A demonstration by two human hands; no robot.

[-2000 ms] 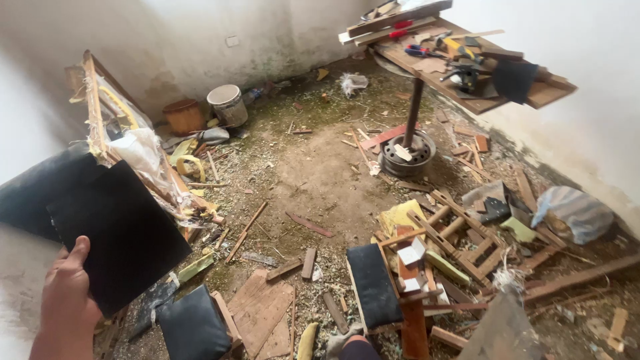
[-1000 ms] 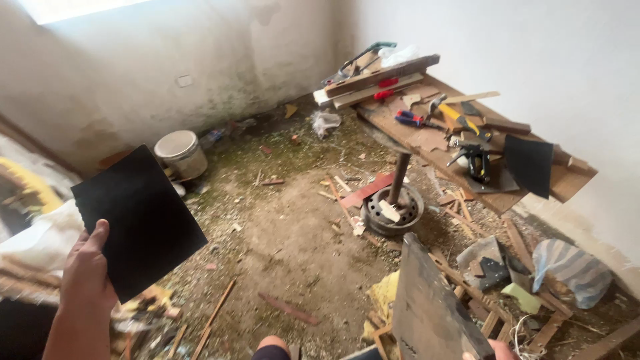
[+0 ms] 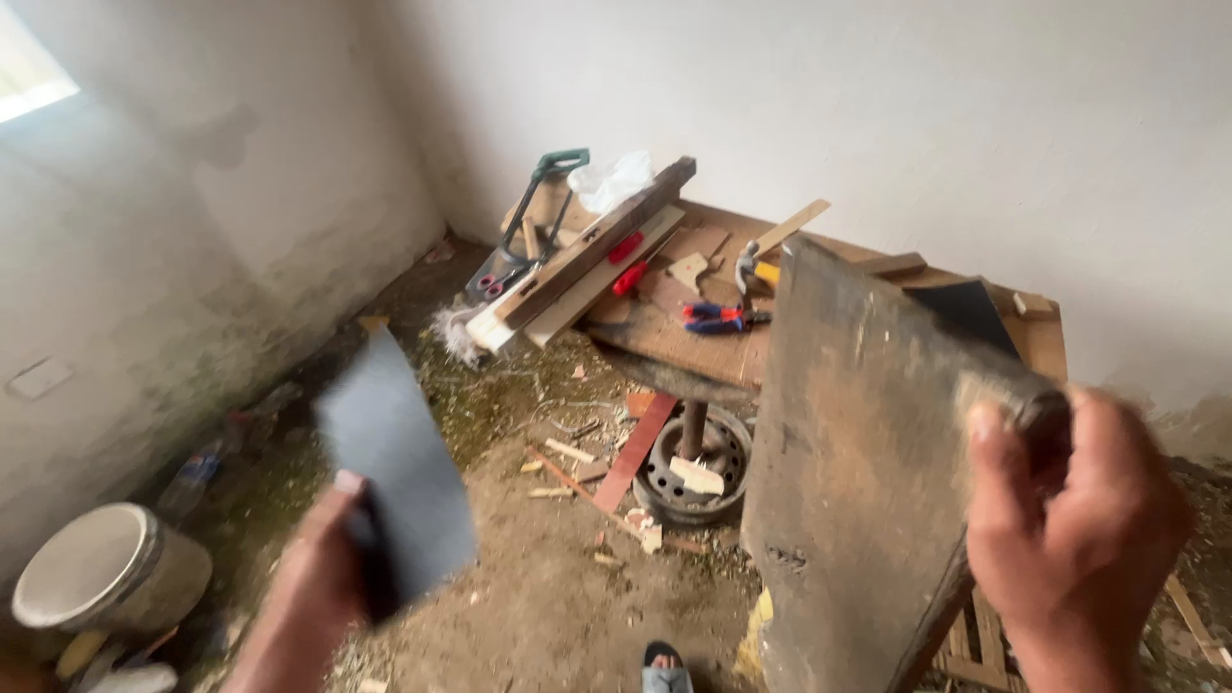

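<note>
My left hand [image 3: 322, 568] grips a thin dark sheet [image 3: 409, 462], tilted so that its face shines grey-blue; both are blurred. On the right, my right hand [image 3: 1068, 520] holds a worn wooden board [image 3: 857, 462] by its thick upper edge. The board hangs in front of the right part of a wooden tabletop [image 3: 664, 332]. On that top lie pliers with red and blue handles [image 3: 717, 319], a claw hammer [image 3: 748, 268], a red-handled tool [image 3: 630, 278], wood strips [image 3: 597, 252] and a green-framed hacksaw [image 3: 539, 207]. Another dark sheet [image 3: 972, 313] is partly hidden behind the board.
The tabletop stands on a metal post in a steel wheel rim [image 3: 693, 467]. A reddish wood strip [image 3: 635, 450] leans beside the rim. Wood scraps litter the dirt floor. At the lower left stands a lidded bucket [image 3: 111, 568]. My sandalled foot [image 3: 664, 669] shows at the bottom.
Two seconds ago only my left hand was in view; now my right hand holds up the worn board. The sheet in my left hand has turned more edge-on. The view has swung toward the table.
</note>
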